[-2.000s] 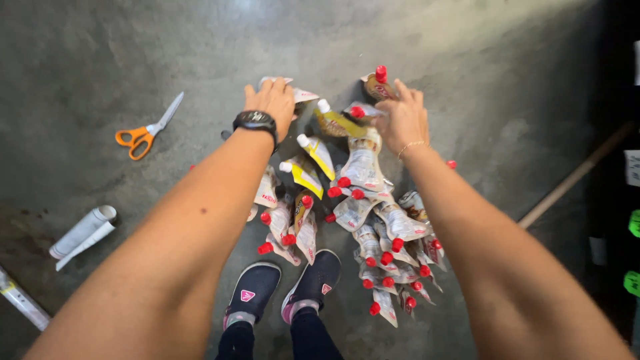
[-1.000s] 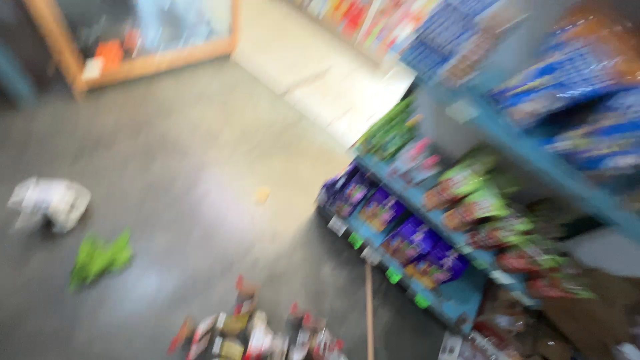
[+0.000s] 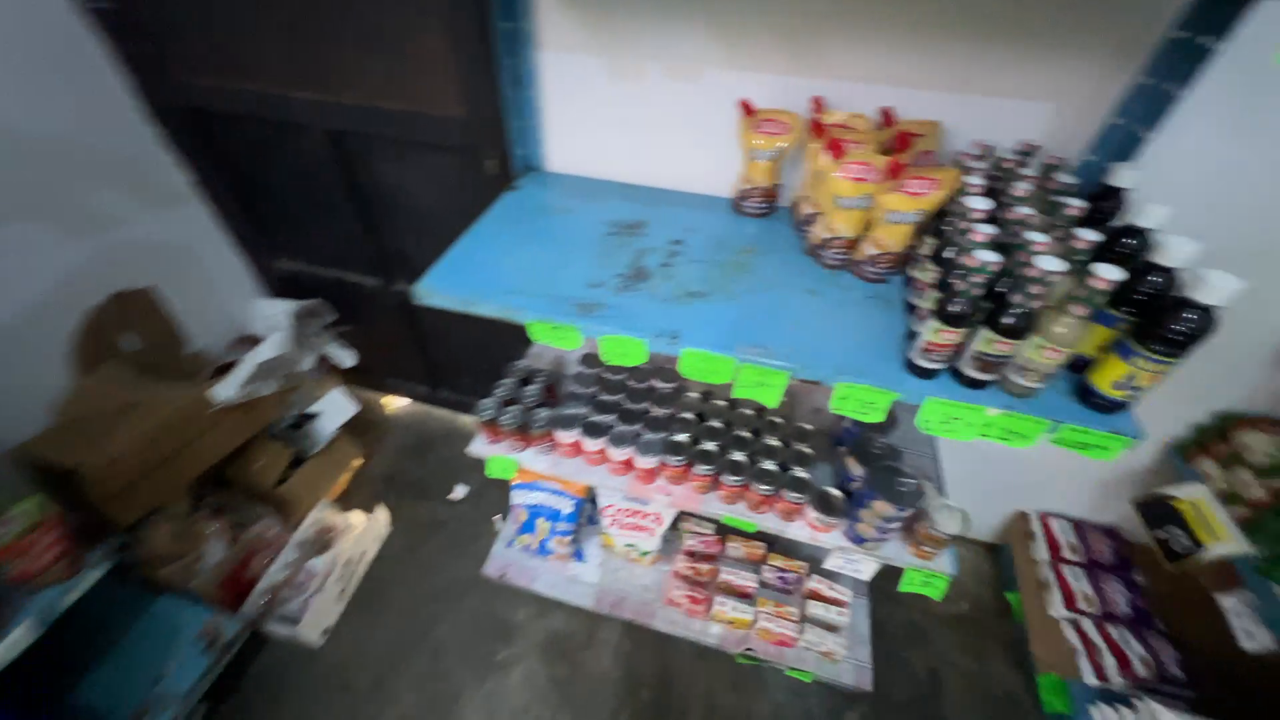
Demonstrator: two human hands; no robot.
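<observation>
Neither of my hands is in view. Yellow spouted pouches point(image 3: 845, 200) with red caps stand at the back of a blue shelf top point(image 3: 650, 260). To their right, dark sauce bottles point(image 3: 1010, 300) are packed in rows, and larger bottles with white caps point(image 3: 1130, 350) stand at the far right. On a lower shelf are rows of small cans point(image 3: 690, 440). Below them lie a blue snack bag point(image 3: 548, 515), a white and red bag point(image 3: 635, 525) and small packets point(image 3: 760, 590).
Opened cardboard boxes point(image 3: 150, 440) and plastic wrap are piled at left beside a dark wooden door point(image 3: 350, 180). Bright green tags point(image 3: 705, 366) line the shelf edges. At lower right, a carton point(image 3: 1040, 610) holds purple and white packs. Grey concrete floor point(image 3: 430, 610) shows between them.
The view has swung from the floor up to shelves. Two seconds ago both hands were among red-capped pouches on the floor, near orange-handled scissors; these are out of view now.
</observation>
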